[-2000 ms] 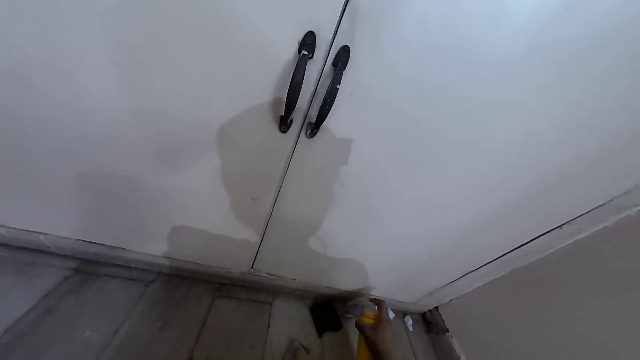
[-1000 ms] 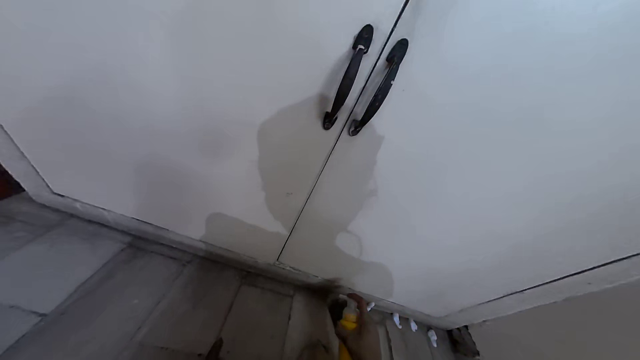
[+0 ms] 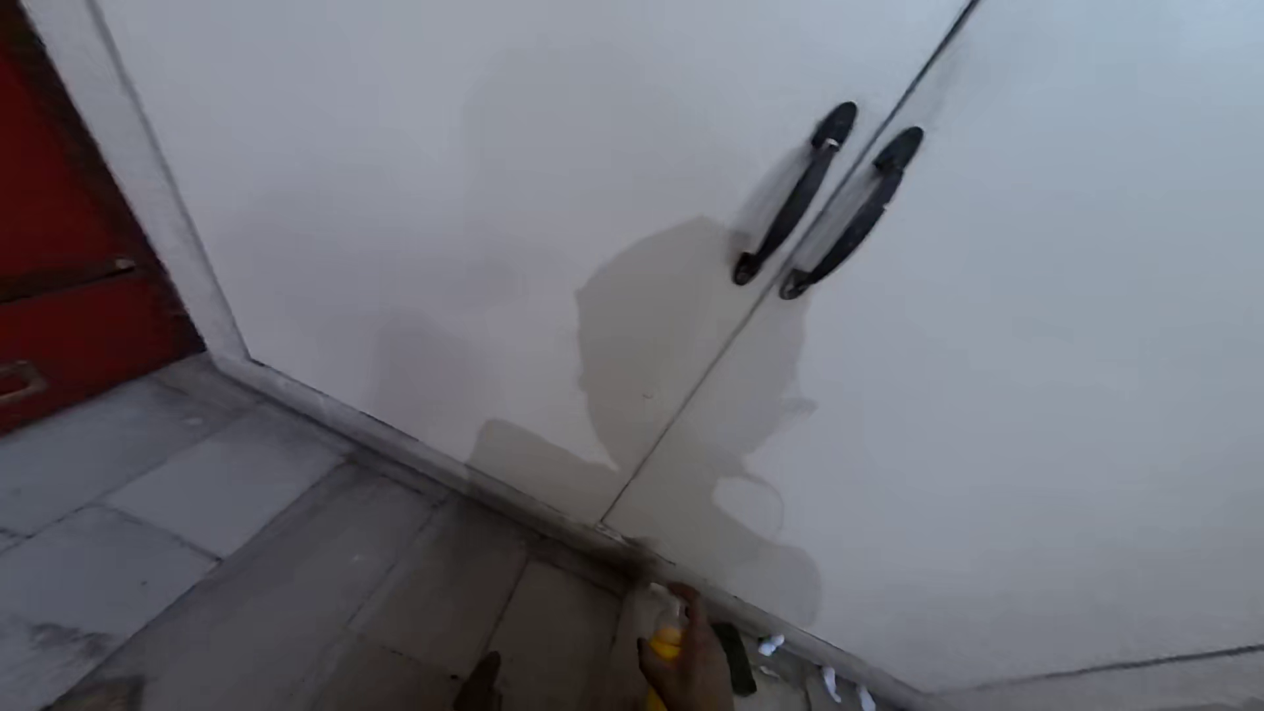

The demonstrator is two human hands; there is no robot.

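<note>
At the bottom of the view, my right hand [image 3: 696, 657] is closed around a yellow bottle [image 3: 666, 640] with a clear and white top, held just above the floor near the foot of the white double doors. To its left, my left hand [image 3: 481, 683] shows only as dark fingertips at the lower edge; whether it holds anything is hidden. A dark flat object [image 3: 734, 659] lies right beside my right hand. Small white pieces [image 3: 770, 645] lie along the door frame to the right. Two black pull handles [image 3: 795, 207] are fixed on either side of the door gap.
The white doors [image 3: 1037, 425] fill most of the view and carry a shadow of a head and shoulders. Grey floor tiles [image 3: 276, 573] run along the raised bottom frame [image 3: 395, 442]. A red panel [image 3: 69, 326] with dark edges stands at the far left.
The view has swung left, bringing the red panel further in. My right hand stays on the yellow bottle near the door's foot.
</note>
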